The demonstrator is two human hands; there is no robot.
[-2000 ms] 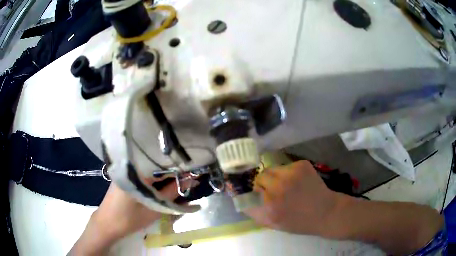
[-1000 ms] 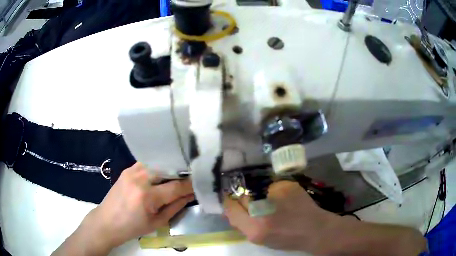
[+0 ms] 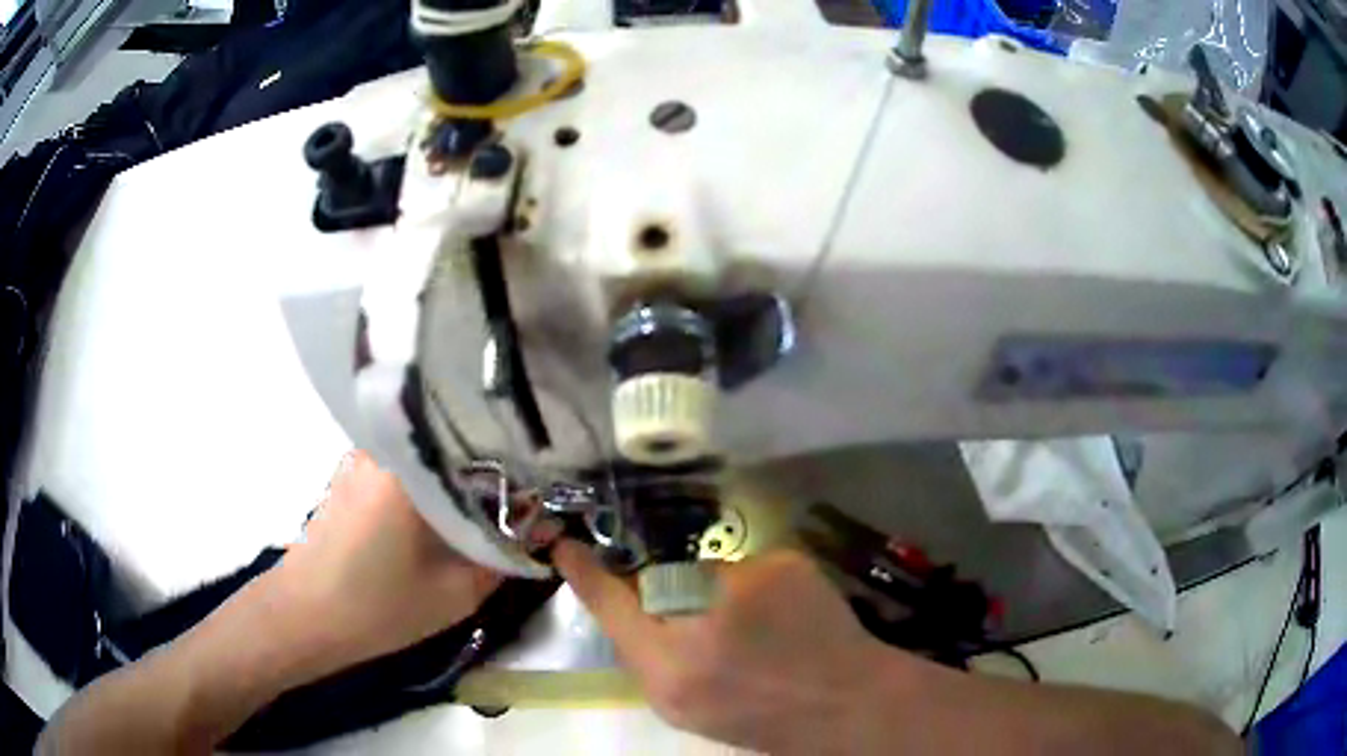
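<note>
A black fabric piece (image 3: 333,694) runs from the left, under my left forearm, towards the needle area. A silver zipper part (image 3: 461,660) shows on it below my left hand. My left hand (image 3: 369,554) lies over the strip, its fingertips partly hidden behind the white curved guard (image 3: 392,332). My right hand (image 3: 768,628) is bare, with one finger stretched left to the wire guides (image 3: 569,502), close to the left fingertips. The cream block (image 3: 680,588) stands in front of my right hand. What either hand's fingertips hold is hidden.
The white machine head (image 3: 872,192) with its ribbed tension dial (image 3: 665,414) fills the upper middle. Yellow tape (image 3: 554,688) edges the metal plate (image 3: 569,635). Red and black tools (image 3: 901,576) and a white cloth (image 3: 1078,510) lie under the arm. Dark fabric (image 3: 192,111) is heaped upper left.
The black strip has moved from flat at the left to lower down, bunched under my left forearm. My right index finger now reaches further left of the cream block. The camera view has shifted.
</note>
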